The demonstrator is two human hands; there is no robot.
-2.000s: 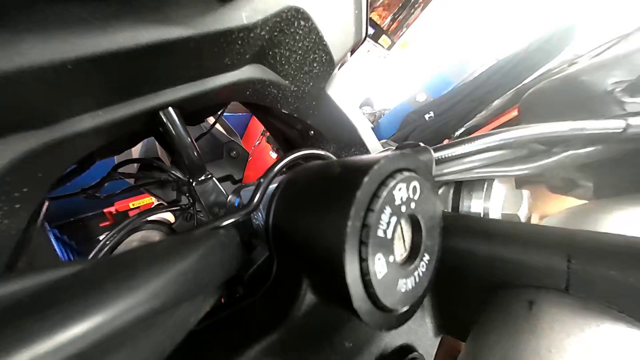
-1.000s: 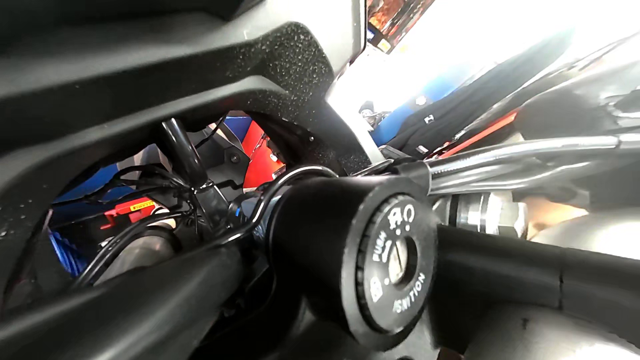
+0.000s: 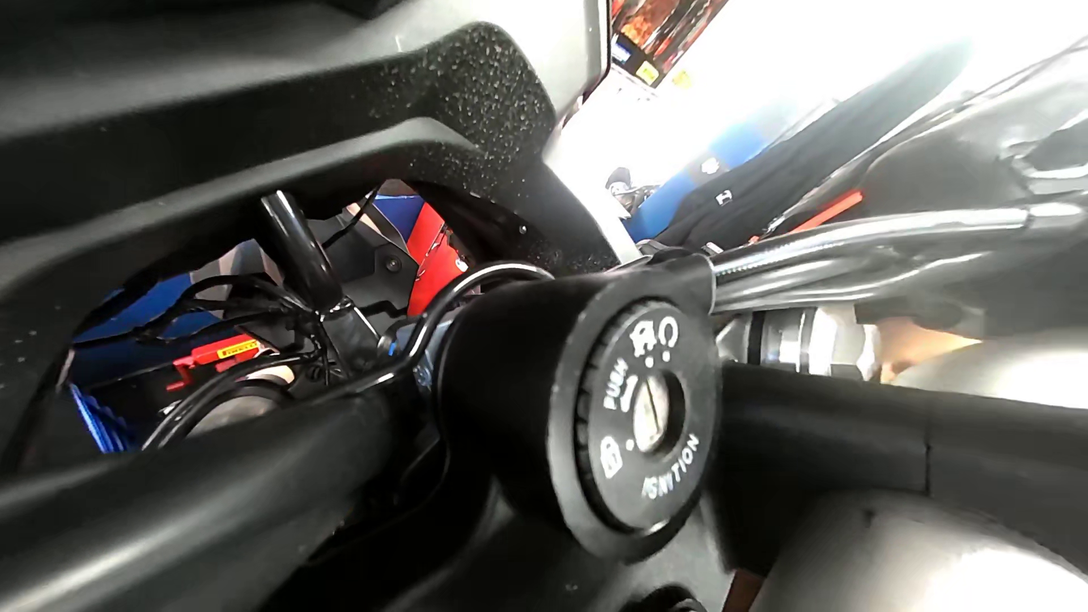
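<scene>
Neither of my hands can be made out. A black motorcycle ignition lock (image 3: 650, 416) fills the middle, its round face marked with writing and symbols. No key stands in its slot. A black handlebar tube (image 3: 850, 433) runs behind it to the right, and another dark tube (image 3: 195, 501) crosses the lower left. A thin black cable (image 3: 442, 297) curves around the lock housing. Behind the lock, a silver hex fitting (image 3: 803, 340) sits beside a small skin-toned patch (image 3: 926, 340); what that patch is, I cannot tell.
Black fairing plastic (image 3: 255, 144) with speckles spans the upper left. Through its opening show wires (image 3: 246, 297), a metal rod (image 3: 297, 246) and a red part with a yellow label (image 3: 223, 350). Clear-sheathed hoses (image 3: 867, 246) run right. A blurred pale rounded surface (image 3: 935, 552) lies lower right.
</scene>
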